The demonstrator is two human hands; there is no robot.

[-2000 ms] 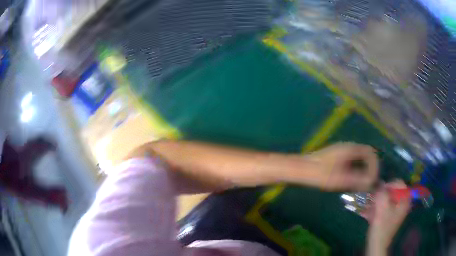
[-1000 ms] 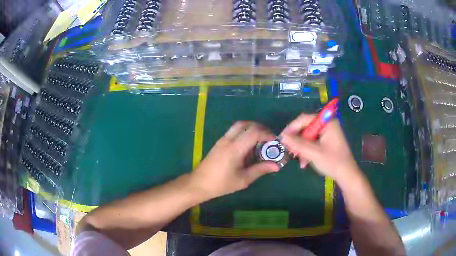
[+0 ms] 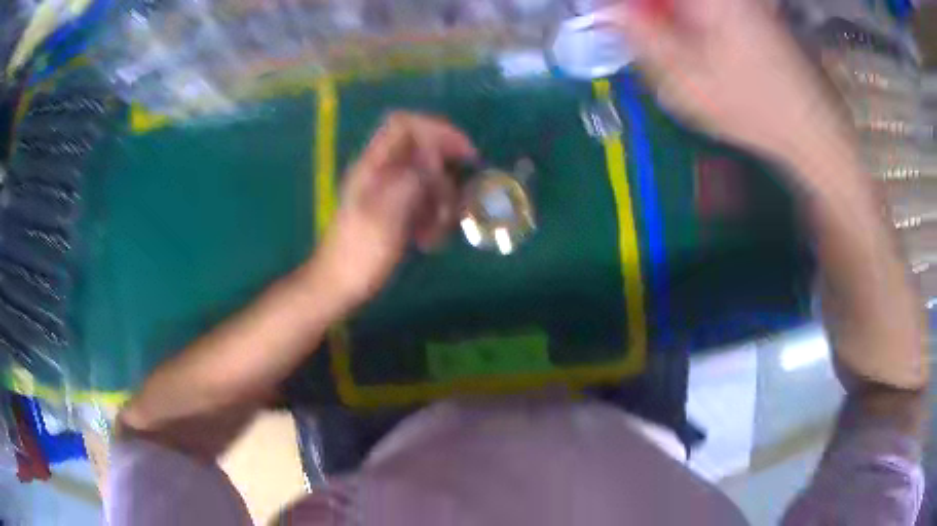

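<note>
A shiny metal ring holder with a pale round centre and a small side tab is over the green mat. My left hand is at its left edge, fingers curled; blur hides whether it grips the ring. My right hand is at the upper right, partly cut off by the top edge. A red-handled tool shows as a blurred red patch in its fingers. A round pale, glassy-looking thing is left of that hand. A small shiny piece is by the yellow line.
Blurred clear trays run along the back. More stacked trays stand at the left and right. Yellow tape, blue tape and a green label mark the mat. A reddish-brown square is right.
My right hand has moved up and right, away from my left hand, with the red tool. The ring holder now shows apart from the right hand. The view has shifted and blurred.
</note>
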